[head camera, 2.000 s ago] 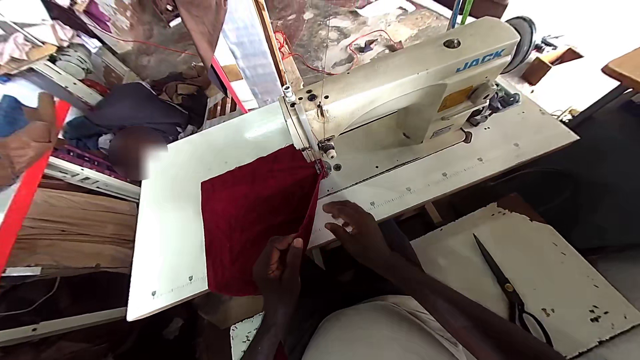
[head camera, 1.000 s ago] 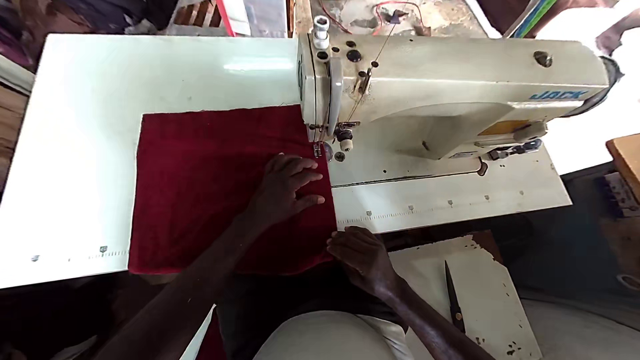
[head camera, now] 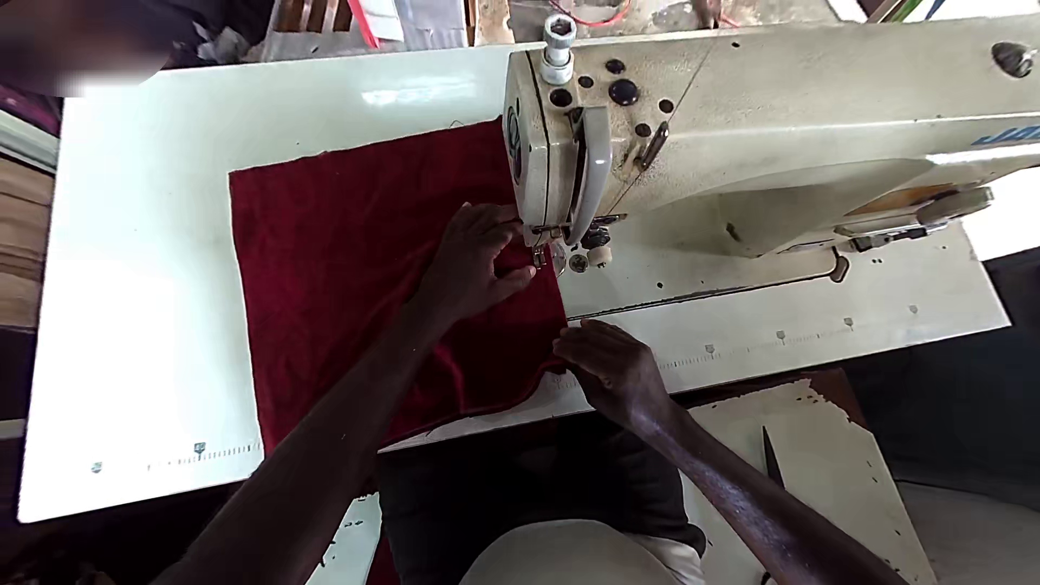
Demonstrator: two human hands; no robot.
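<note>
A dark red cloth (head camera: 349, 244) lies flat on the white sewing table (head camera: 146, 268), its right edge under the presser foot (head camera: 539, 257) of a Jack industrial sewing machine (head camera: 731, 89). My left hand (head camera: 471, 260) rests on the cloth with fingers spread, just left of the foot. Near the front, my right hand (head camera: 609, 361) pinches the cloth's right edge at its near corner between thumb and fingers. A thread runs down the machine head toward the needle area. The needle itself is too small to make out.
Scissors (head camera: 772, 459), partly hidden by my right forearm, lie on a worn white board (head camera: 821, 479) at the lower right. Printed ruler marks run along the table's front edge. Part of another person (head camera: 89, 41) shows at the upper left. Beyond the table are red cords (head camera: 593, 23).
Two seconds ago my left hand held the cloth's near edge; now it lies on the cloth beside the presser foot. My right hand, then off the cloth, now grips its edge. The view has moved closer.
</note>
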